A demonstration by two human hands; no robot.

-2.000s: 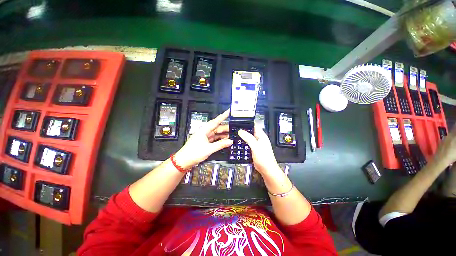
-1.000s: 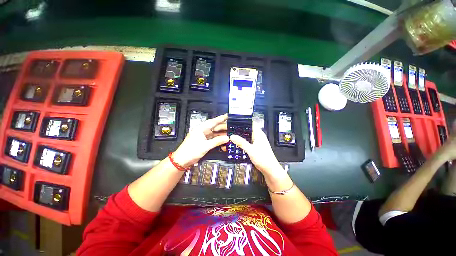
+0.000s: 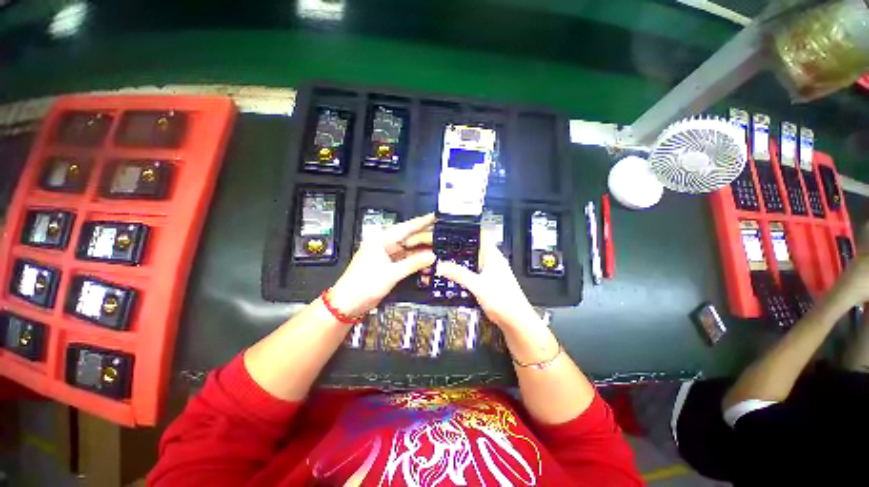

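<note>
An open flip phone (image 3: 464, 181) is upright over the black phone tray (image 3: 276, 249), its upper screen glowing white with a dark band. Its black keypad (image 3: 457, 245) is below, with white numbers. My left hand (image 3: 379, 263) holds the keypad half from the left side. My right hand (image 3: 495, 282) holds it from the right, its thumb over the lower keys. Closed flip phones (image 3: 315, 225) with round gold marks lie in several pockets of the black tray. Some pockets behind the held phone are partly hidden.
A red tray (image 3: 176, 276) of closed phones is at left. A fan (image 3: 698, 157), pens (image 3: 608, 236) and a small black block (image 3: 709, 323) are at right. Another red tray (image 3: 731, 269) holds open phones beside a neighbour's arm (image 3: 810, 333). Small cards (image 3: 428, 331) line the bench edge.
The phone stays in both hands. My right thumb has moved slightly on the keypad. The screen, earlier white with several small dark patches, now shows a dark band near its top.
</note>
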